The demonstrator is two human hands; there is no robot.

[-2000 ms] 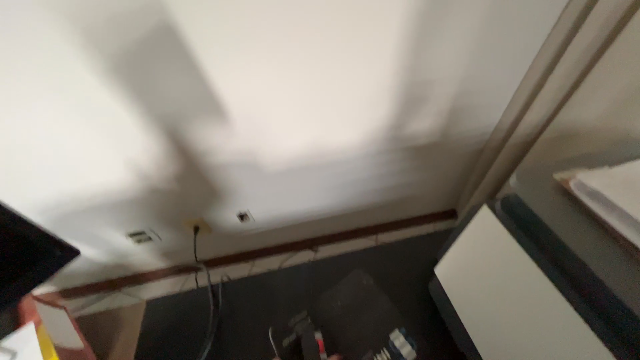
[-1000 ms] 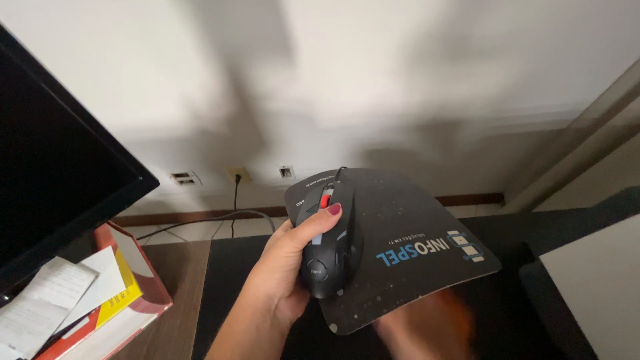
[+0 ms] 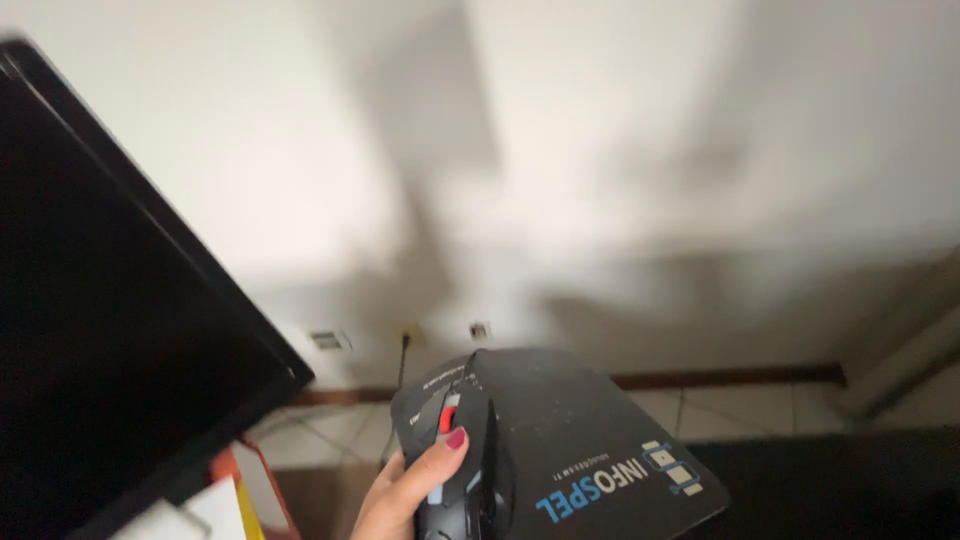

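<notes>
My left hand (image 3: 409,491) grips a black computer mouse (image 3: 465,465) with a red scroll wheel, its thumb lying across the top beside the wheel. Against the mouse, held up with it, is a black mouse pad (image 3: 577,427) with rounded corners and printed lettering; the left fingers beneath it are mostly hidden. The mouse cable runs from its front toward the pad's far edge. My right hand is out of the frame.
A black monitor (image 3: 135,285) fills the left side, with papers (image 3: 169,521) and a red-edged box or book (image 3: 262,487) below it. Behind are a white wall, a plugged-in power cord (image 3: 405,352) at a socket and wall outlets (image 3: 326,340). A dark surface (image 3: 825,480) lies at lower right.
The mouse and pad, low in the frame two seconds ago, came up into view in my left hand. A blurred right hand under the pad one second ago has left view. The view has shifted.
</notes>
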